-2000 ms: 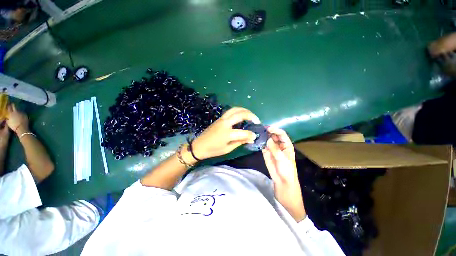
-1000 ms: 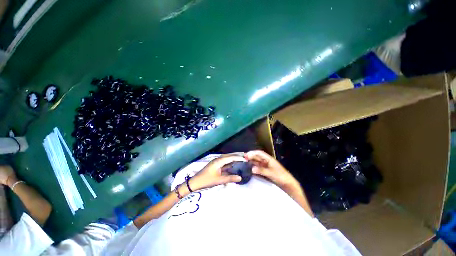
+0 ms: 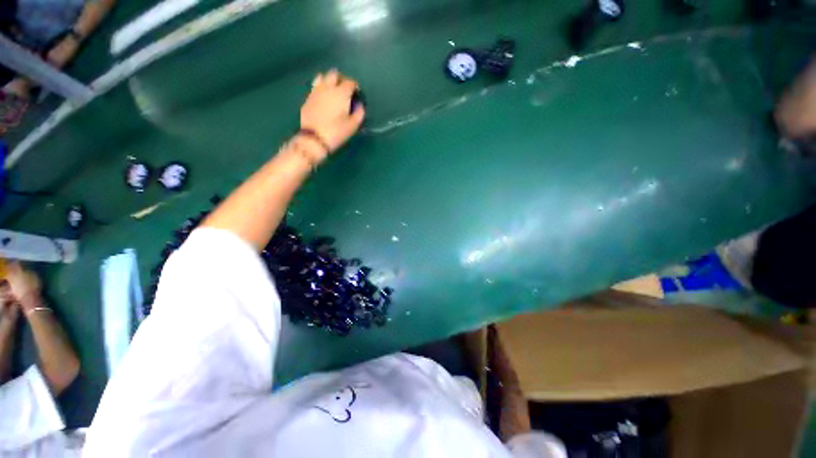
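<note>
My left hand [image 3: 333, 109] is stretched out over the green conveyor, its fingers round a dark round housing [image 3: 357, 100], mostly covered by the hand. My right forearm [image 3: 510, 398] is in shadow at the left side of the carton; my right hand is not clearly visible there. The heap of small glossy black pieces [image 3: 327, 284] lies on the green worktop, partly hidden behind my left arm and sleeve.
Units with white faces [image 3: 462, 65] stand beyond the worktop; a pair [image 3: 174, 175] is at left. Pale strips [image 3: 118, 300] lie left of the heap. The open carton [image 3: 644, 353] holds black parts. Neighbours' arms show at left [image 3: 55, 344], upper left and right.
My hands have parted. My left hand has moved from my lap far forward over the conveyor with a dark housing. My right arm has moved to the carton's side. The view has shifted.
</note>
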